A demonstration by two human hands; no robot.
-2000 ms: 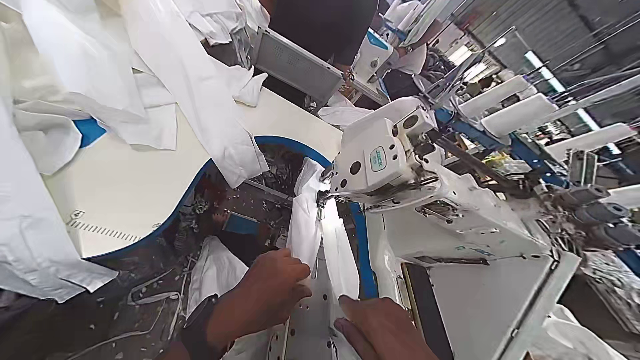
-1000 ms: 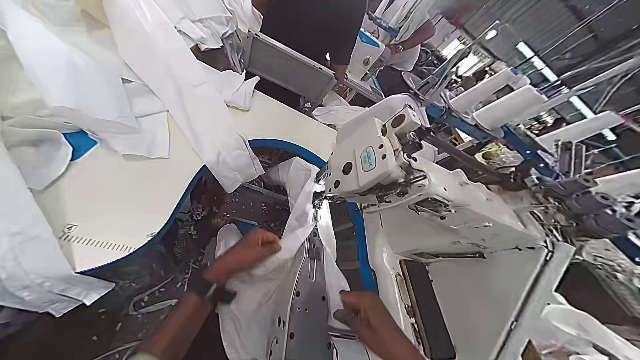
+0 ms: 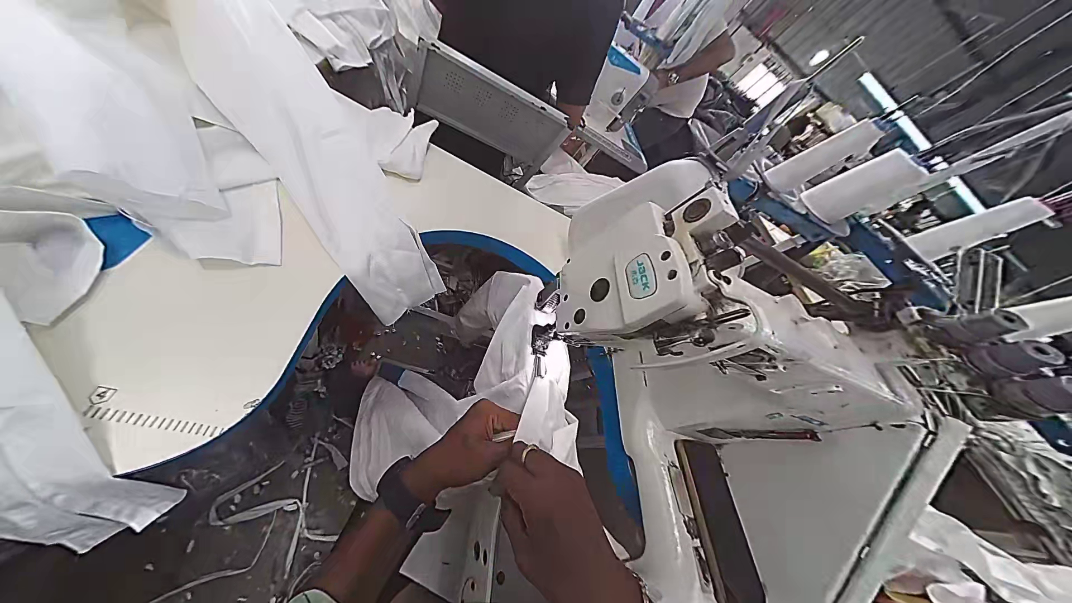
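Note:
A lit strip of white fabric (image 3: 548,410) runs under the needle area of a white Jack sewing machine (image 3: 636,268). My left hand (image 3: 469,444), with a dark watch on its wrist, pinches the fabric's edge just in front of the machine's arm. Touching it from the right, my right hand (image 3: 544,511) wears a ring and grips the same edge. More of the white cloth hangs down left of my left wrist. The fingertips partly hide the pinched edges.
A cream table with a blue edge (image 3: 193,335) curves at the left, heaped with white fabric pieces (image 3: 310,142). White thread cones (image 3: 867,184) stand at the upper right. Another person's arm (image 3: 703,63) is at a machine beyond. Scraps and strips lie on the floor.
My hands were apart a second ago, the left out on the cloth at the left; now they meet at the fabric in front of the machine's needle area.

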